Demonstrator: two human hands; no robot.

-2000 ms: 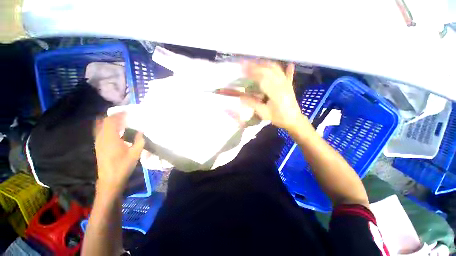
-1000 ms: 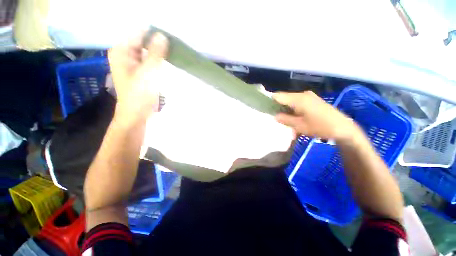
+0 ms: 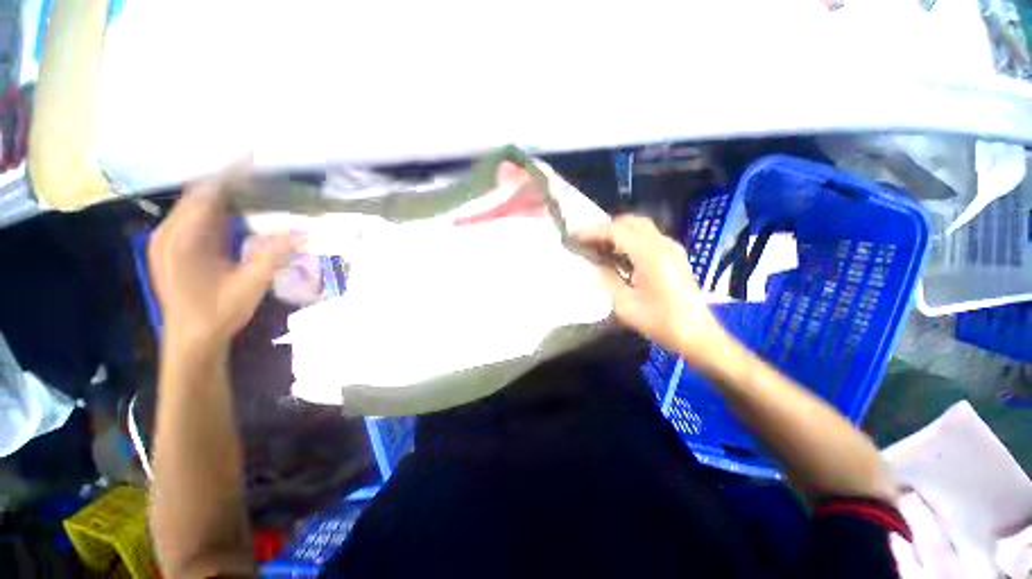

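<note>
The garment body (image 3: 453,294) looks white in glare, with a pink patch near its top, and hangs over my dark-clothed lap below the table edge. An olive green band (image 3: 430,204) runs along its top, and a second olive edge (image 3: 453,390) curves along its bottom. My left hand (image 3: 215,260) is blurred at the upper left end of the top band, thumb apart from the fingers; its grip is unclear. My right hand (image 3: 645,277) is closed on the right end of the band and cloth.
The white table (image 3: 509,91) crosses the top, with tan tape (image 3: 68,113) at its left end. A blue basket (image 3: 837,305) holding some cloth stands at right, beside a white basket (image 3: 973,249). A yellow basket (image 3: 113,532) is lower left. Pale pink cloth (image 3: 962,475) lies lower right.
My left hand has moved left and down from the table edge. The top band, pulled straight a second ago, now sags and bends in the middle. The view has shifted.
</note>
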